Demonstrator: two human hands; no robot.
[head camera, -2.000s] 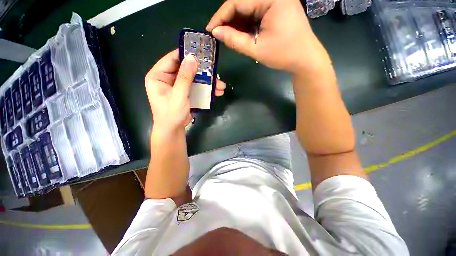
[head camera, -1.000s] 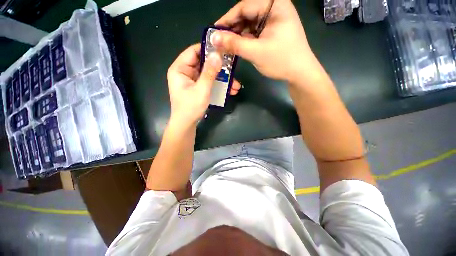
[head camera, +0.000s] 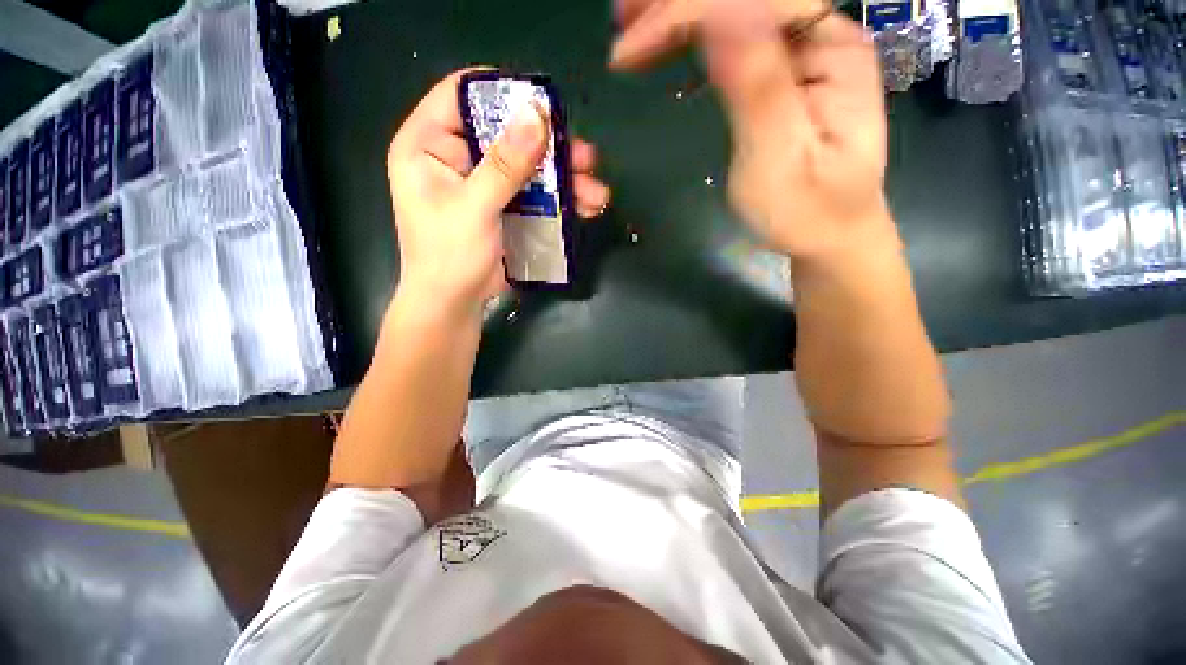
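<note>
My left hand (head camera: 449, 214) holds a dark front housing (head camera: 565, 195) upright above the mat, thumb pressed on the silver upper part of the mainboard (head camera: 540, 231) inside it. The board's blue band and plain lower part show below the thumb. My right hand (head camera: 800, 143) is raised to the right of the housing, apart from it, and blurred. A thin dark tool, seemingly the tweezers (head camera: 812, 17), shows among its fingers near the top edge. Its fingertips are too blurred to show anything small.
A white ribbed tray (head camera: 215, 286) with dark housings in its pockets lies at the left. Silver loose boards (head camera: 985, 62) stand in two groups at the upper right. A clear board tray (head camera: 1060, 260) is at the far right. Small specks lie on the green mat (head camera: 650, 305).
My right hand has come off the housing's top and moved right. My left hand has shifted slightly left with the housing. The silver upper part is more exposed than one second ago.
</note>
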